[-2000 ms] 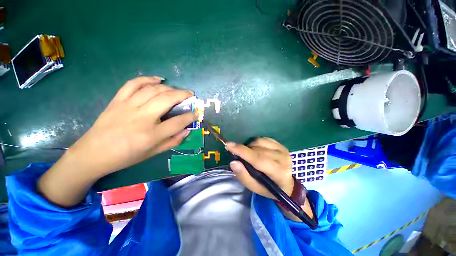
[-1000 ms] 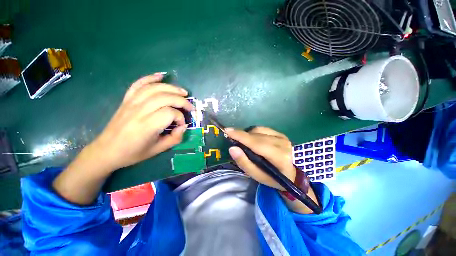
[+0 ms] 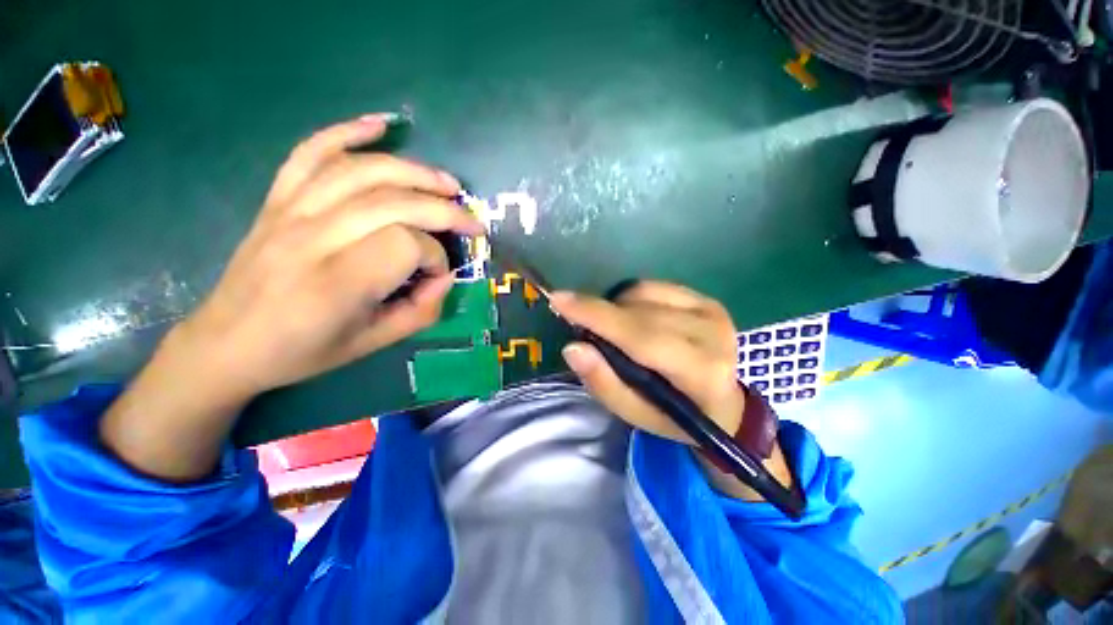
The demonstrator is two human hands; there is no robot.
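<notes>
My right hand (image 3: 659, 354) grips the black soldering iron (image 3: 665, 397). Its thin tip points up-left to the right edge of the top board. My left hand (image 3: 348, 256) pinches a thin silvery solder wire (image 3: 468, 266) between thumb and finger. Its other fingers reach over a small LCD module (image 3: 474, 250), mostly hidden under them. A bright, white-looking side flex tail (image 3: 519, 208) sticks out to the right. Below lie two green PCBs, the middle one (image 3: 466, 314) partly under my left hand and the lowest one (image 3: 454, 372) bare, each with a yellow tail.
Stacked LCD modules (image 3: 49, 134) with orange tails lie at the upper left. A fume fan (image 3: 897, 31) is at the upper right, with a white tub (image 3: 976, 189) below it. A parts tray (image 3: 781, 360), a red bin (image 3: 317, 449) and a blue bin (image 3: 909, 330) show below the bench edge.
The left fingers have curled and lifted from flat over the screen to a thumb-and-finger pinch, with the wire now visible. The iron stays near the same board edge. The whole view has shifted.
</notes>
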